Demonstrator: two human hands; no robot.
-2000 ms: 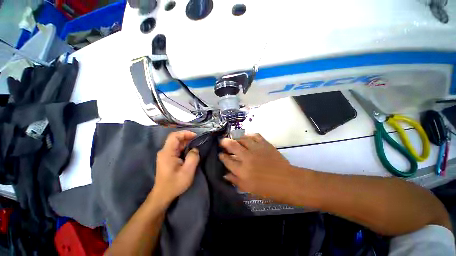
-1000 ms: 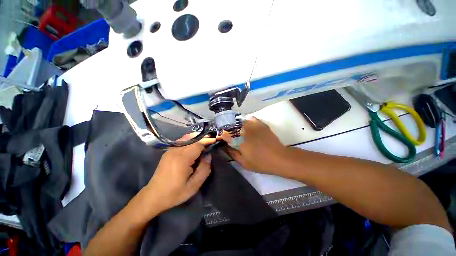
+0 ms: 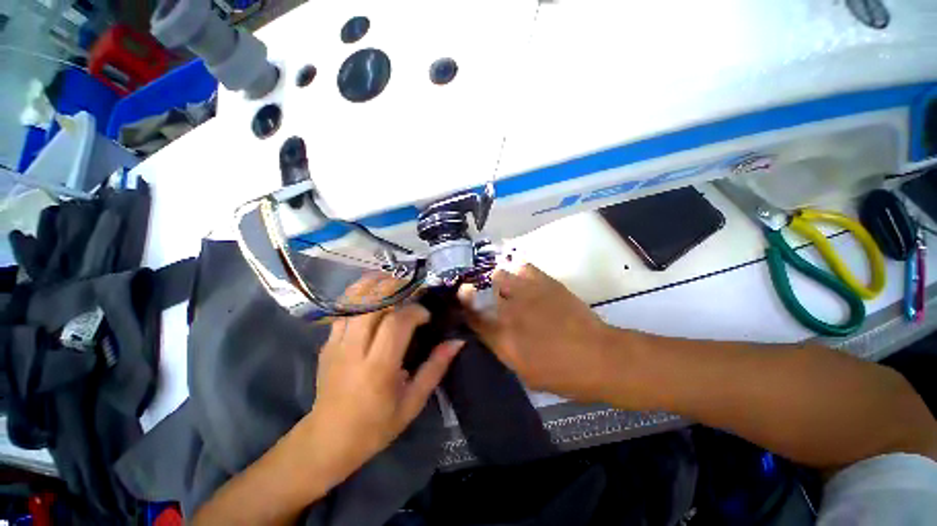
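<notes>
The dark grey garment (image 3: pixel 241 339) lies on the table left of the needle area and hangs over the front edge. My left hand (image 3: pixel 372 360) holds its edge just in front of the needle area, thumb and fingers bent on the cloth. My right hand (image 3: pixel 534 324) is at the right side of the presser foot area (image 3: pixel 452 269), fingertips on the dark cloth there. A narrow dark part (image 3: pixel 495 406) of the cloth runs down below my right hand. The needle tip and the seam are hidden by fingers and metal parts.
The white sewing machine (image 3: pixel 616 82) spans the back. A black phone (image 3: pixel 663 226), scissors with green and yellow handles (image 3: pixel 820 269), a black oval object (image 3: pixel 886 224) and thin pens (image 3: pixel 912 283) lie right. Dark strips (image 3: pixel 77 308) are piled left, with a blue bin (image 3: pixel 164 90) behind.
Both hands stay at the needle area. My left hand has turned, its fingers flatter on the cloth. The cloth below the hands has shifted and now hangs as a narrow strip. The view has tilted.
</notes>
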